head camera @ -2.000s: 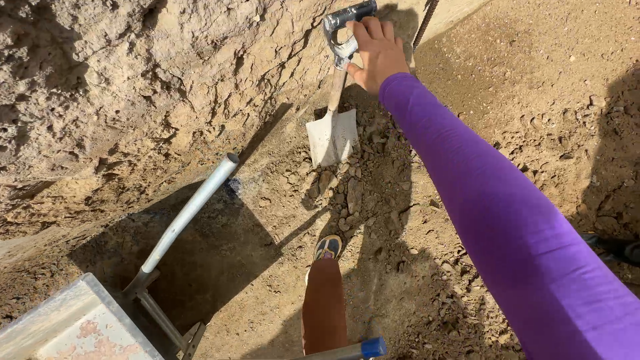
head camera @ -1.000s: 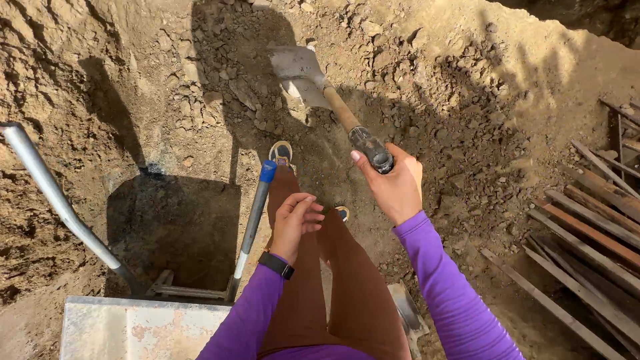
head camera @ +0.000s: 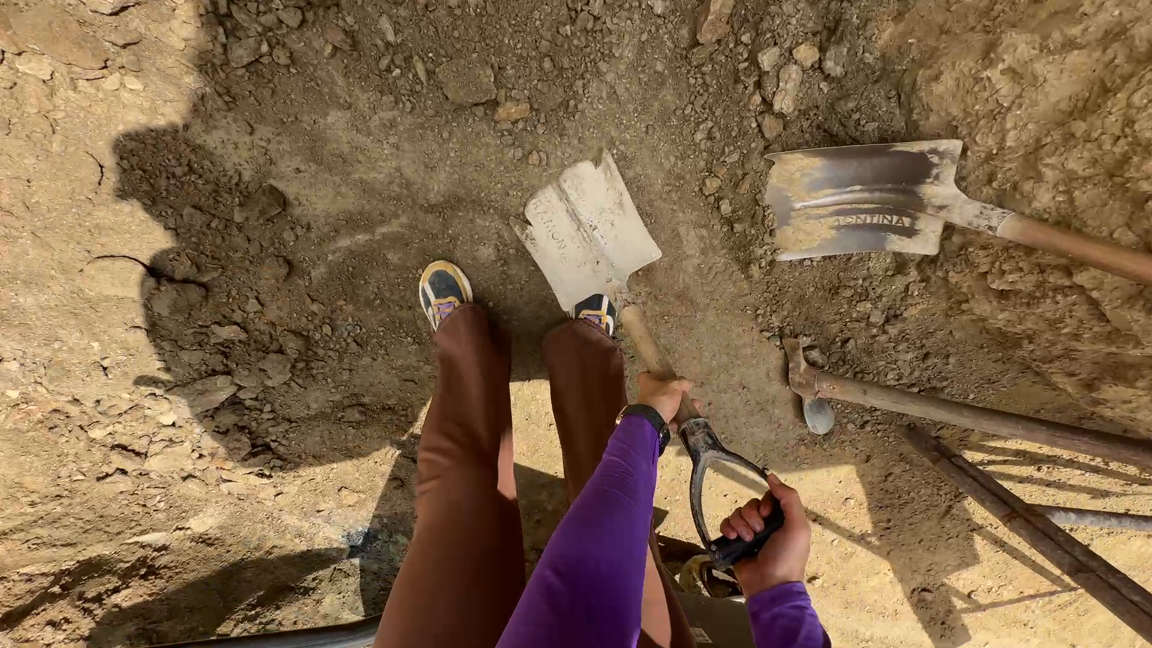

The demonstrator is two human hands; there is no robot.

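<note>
A spade with a flat metal blade (head camera: 594, 229), a wooden shaft and a black D-shaped handle is held in both hands. My left hand (head camera: 664, 396) wraps around the lower part of the wooden shaft. My right hand (head camera: 772, 531) grips the crossbar of the D-handle. The blade points away from me, in front of my right shoe (head camera: 597, 310), whose toe it partly hides. My other shoe (head camera: 445, 290) stands on the dirt to its left.
A second shovel (head camera: 859, 200) lies on the right against rough earth. Below it is a pickaxe (head camera: 810, 382) with a wooden handle, and a dark pole (head camera: 1035, 531) crosses the lower right. Loose rocks and clods (head camera: 261, 360) cover the ground at left.
My left hand has taken hold of the spade's shaft; one second ago it was off the spade. The view has turned to the right, showing another shovel and a pickaxe.
</note>
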